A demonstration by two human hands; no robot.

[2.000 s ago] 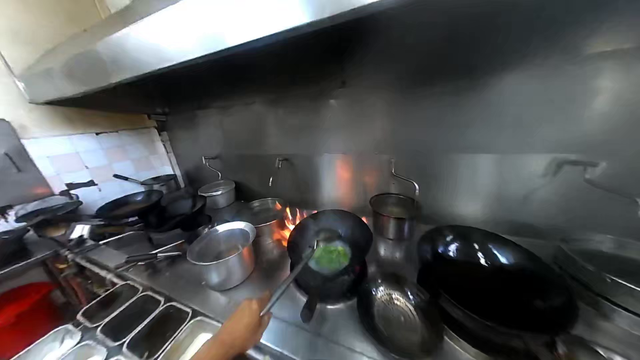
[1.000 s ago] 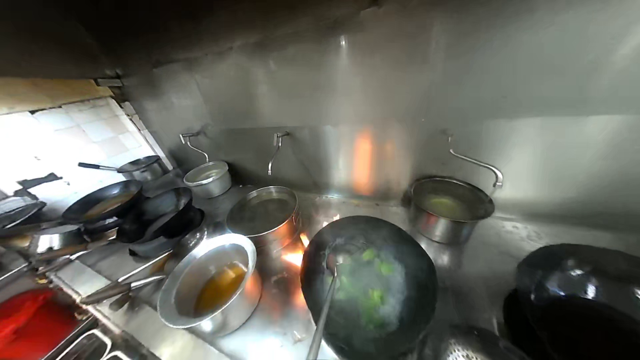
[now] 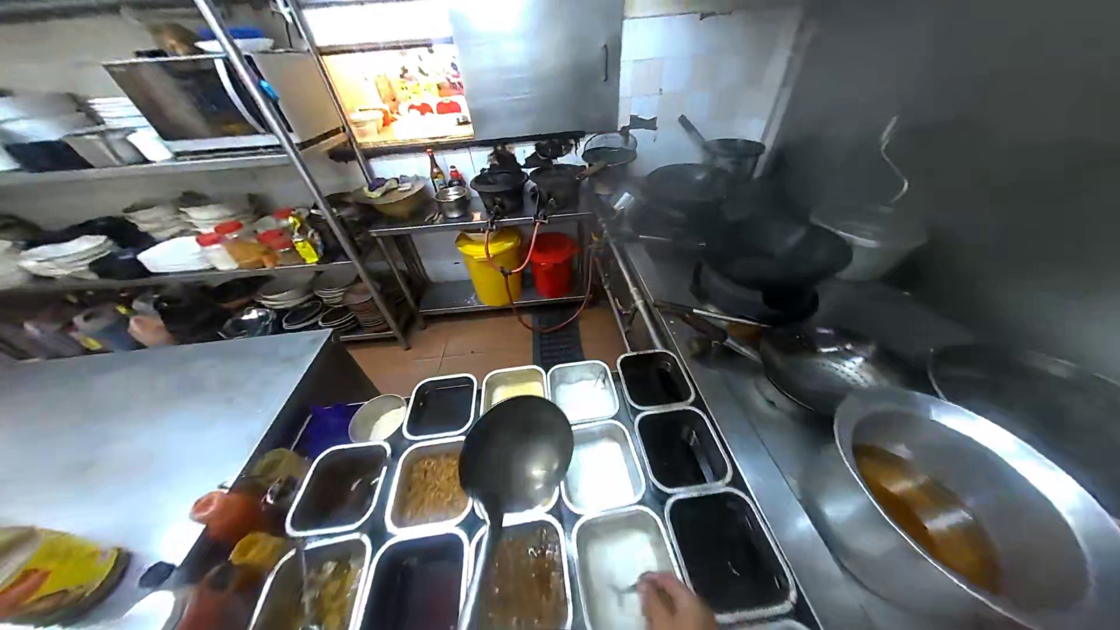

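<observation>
My right hand (image 3: 674, 602) is at the bottom edge, over a metal tub of white seasoning (image 3: 619, 556). Its fingers close on a small utensil (image 3: 626, 588), perhaps a spoon, whose tip is in the tub. A dark round ladle (image 3: 516, 451) lies above the middle tubs, its handle running down out of the frame. Whether it rests on them or is held cannot be told. My left hand is out of view. Beside the ladle are a tub of brown minced seasoning (image 3: 432, 484) and a tub of brown sauce (image 3: 527, 573).
On the right, a metal pot with amber liquid (image 3: 927, 507), a perforated strainer (image 3: 827, 363) and a dark wok (image 3: 770, 249) stand on the stove. A steel worktop (image 3: 157, 411) is at left. Yellow (image 3: 492, 267) and red bins (image 3: 553, 262) stand behind.
The view has swung left and down, from the stove to the seasoning tubs. The ladle was in the wok of greens and is now over the tubs.
</observation>
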